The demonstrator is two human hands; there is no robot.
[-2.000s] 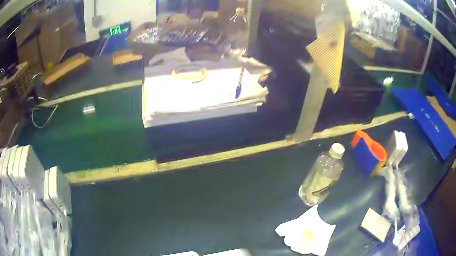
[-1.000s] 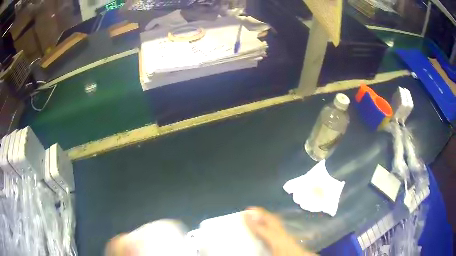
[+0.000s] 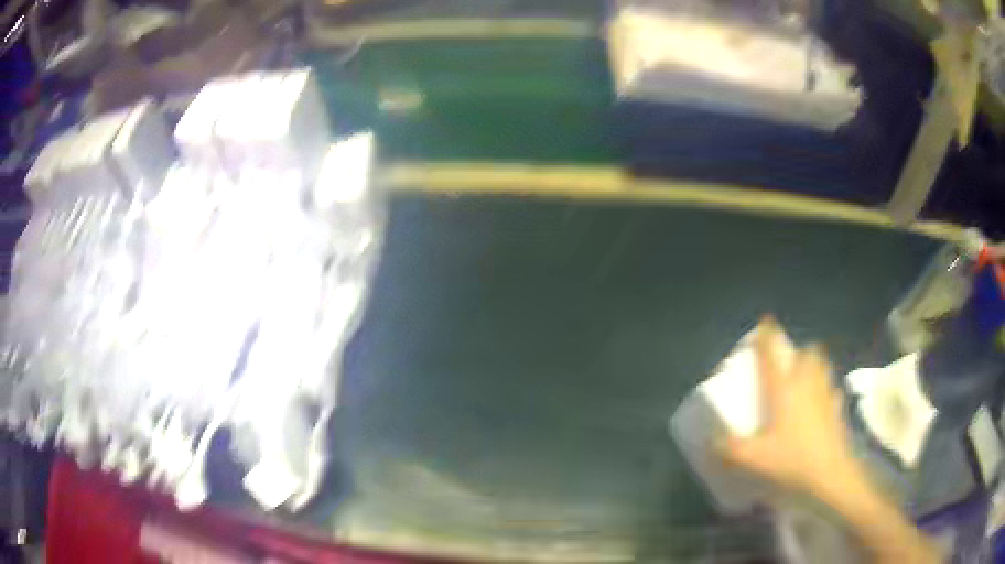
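My right hand (image 3: 799, 424) is at the right, blurred, with its fingers around a white power strip (image 3: 727, 402) above the green bench. A bagged cord seems to hang below the strip. My left hand is not in view. At the left, a row of white power strips (image 3: 248, 116) stands on edge. Their shiny bagged cords (image 3: 220, 297) spread towards me. The white wiping cloth (image 3: 898, 408) lies to the right of my right hand.
The solvent bottle (image 3: 931, 292) is blurred behind the cloth. A small white block (image 3: 984, 441) lies at the right edge. A paper stack (image 3: 716, 55) is across the bench. A red surface (image 3: 94, 518) shows at the bottom left.
The view has swung left, showing more of the row. A second ago both hands were low in front with white strips. Now only my right hand shows, holding one strip.
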